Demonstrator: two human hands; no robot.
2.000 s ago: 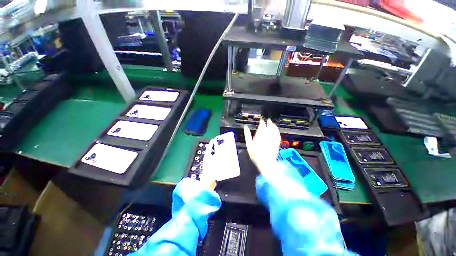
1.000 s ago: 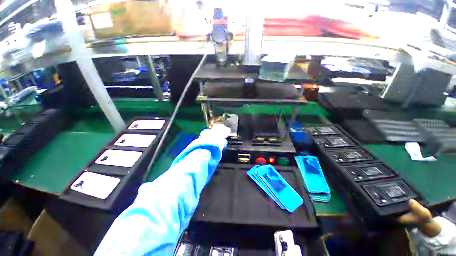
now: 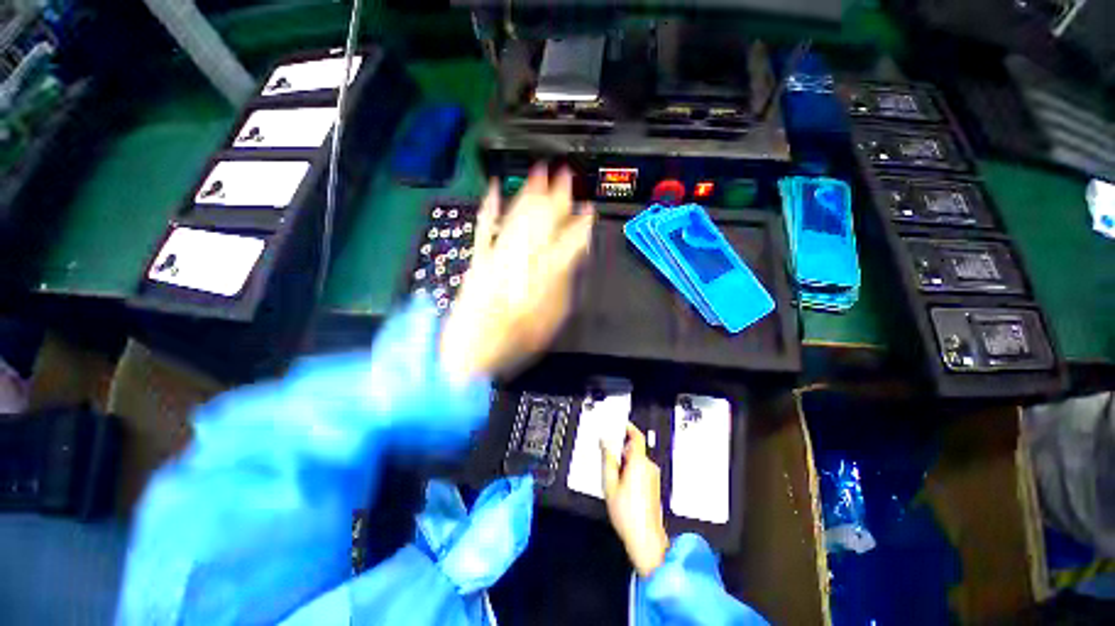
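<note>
My left hand (image 3: 520,275) is blurred, fingers spread and empty, above the left part of the black compartment tray (image 3: 599,342). Rows of small rings (image 3: 440,251) show beside it. My right hand (image 3: 636,495) has its fingers on the right edge of a white back cover (image 3: 597,452) in the black lap tray. Another white cover (image 3: 701,459) lies in the slot to its right, and a dark phone body (image 3: 536,434) lies to its left. A further white cover (image 3: 571,67) sits in the left side of the press.
Blue sheets fan out on the compartment tray (image 3: 703,269); more are stacked at its right (image 3: 822,239). Side trays hold white covers (image 3: 208,259) at left and dark bodies (image 3: 990,339) at right. The press front (image 3: 764,171) stands behind. A carton (image 3: 805,489) is at lower right.
My left hand has drawn back from the press, where a white cover stays. My right hand is back in view at the lap tray. The other person's hand at right is gone. The view has tilted down.
</note>
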